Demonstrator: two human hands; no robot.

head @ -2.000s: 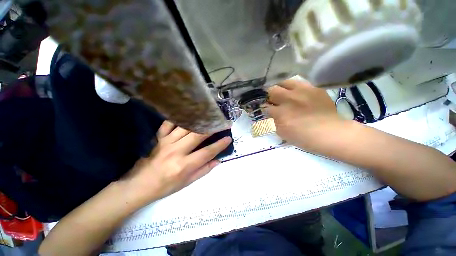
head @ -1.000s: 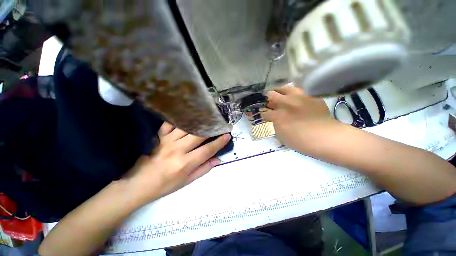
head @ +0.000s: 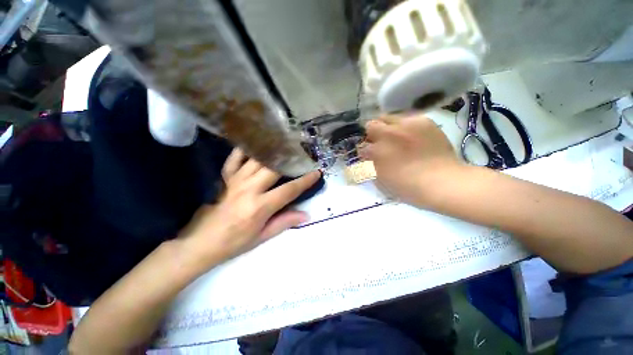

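Observation:
The black garment [head: 139, 187] lies bunched on the left, with its edge reaching the presser foot [head: 321, 154]. My left hand [head: 253, 201] lies on the black cloth, fingertips pressing it just left of the foot. My right hand [head: 409, 156] is right of the foot, fingers bent at the parts behind the brass-yellow block [head: 360, 172]; its fingertips are partly hidden, and I cannot tell whether it grips anything. The rusty bar [head: 215, 97] crosses above my left hand and hides part of the cloth.
A large cream ribbed knob [head: 430, 66] hangs close above my right hand. Black-handled scissors [head: 497, 132] lie on the machine bed to the right. A white rounded tube [head: 171, 119] stands at the left. A red plastic basket [head: 40, 315] is at lower left. The table edge carries a ruler scale [head: 409, 269].
The view has shifted, so the knob appears further left and more of the scissors shows. Both hands stay in about the same places; the cloth edge by the foot has hardly changed.

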